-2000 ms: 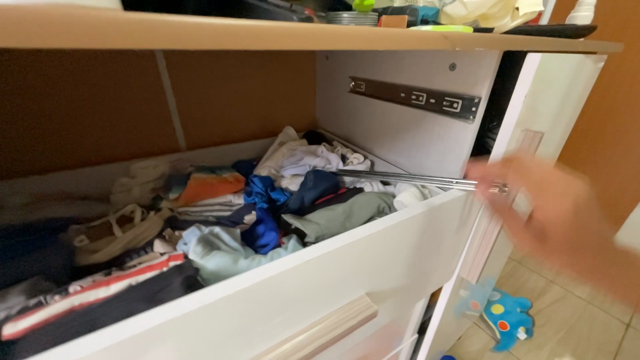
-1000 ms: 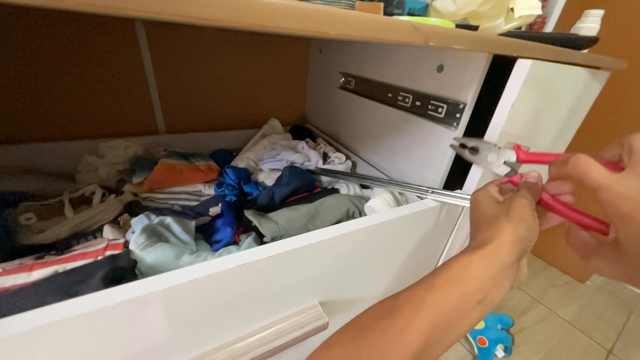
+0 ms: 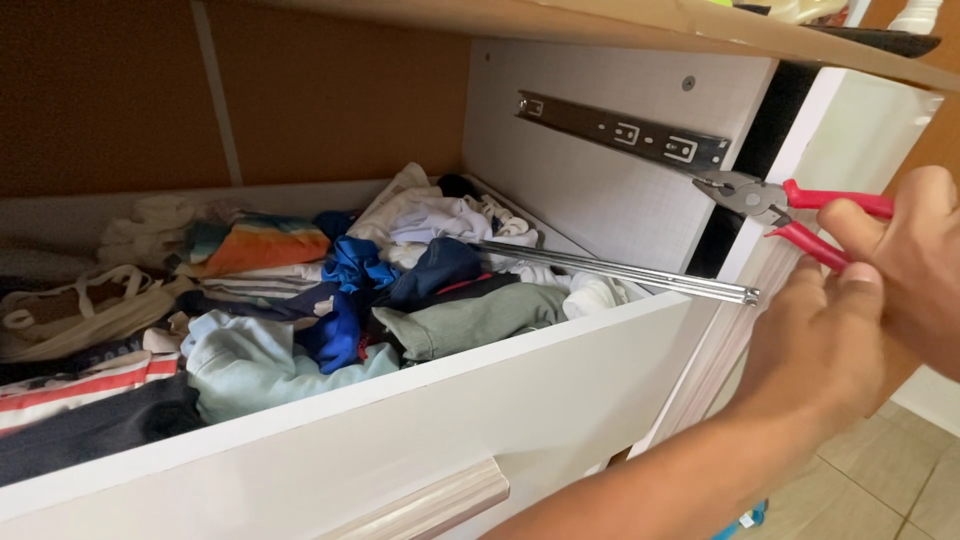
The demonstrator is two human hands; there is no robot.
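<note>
Red-handled pliers (image 3: 757, 196) are held by my right hand (image 3: 911, 255), jaws pointing left near the front end of a metal drawer slide (image 3: 622, 129) fixed to the cabinet's side panel (image 3: 570, 184); whether they touch it I cannot tell. My left hand (image 3: 825, 345) rests against the lower red handle, its thumb and fingertips close to it; whether it grips the handle is unclear. A loose-looking metal rail (image 3: 637, 274) lies over the clothes (image 3: 480, 315) and the right front corner of an open drawer (image 3: 555, 390), its end sticking out beside my left hand.
A wooden tabletop (image 3: 637, 30) overhangs the drawer, with items on its right end. The cabinet's white front edge (image 3: 795, 180) stands at the right. A drawer handle (image 3: 435, 499) juts out at the bottom. Tiled floor (image 3: 862, 480) and part of a blue toy (image 3: 750, 521) lie below.
The pliers have moved left toward the wall-mounted slide, both hands with them. Two seconds ago only one hand was in view, at the rail's end, without visible pliers. The view has come closer.
</note>
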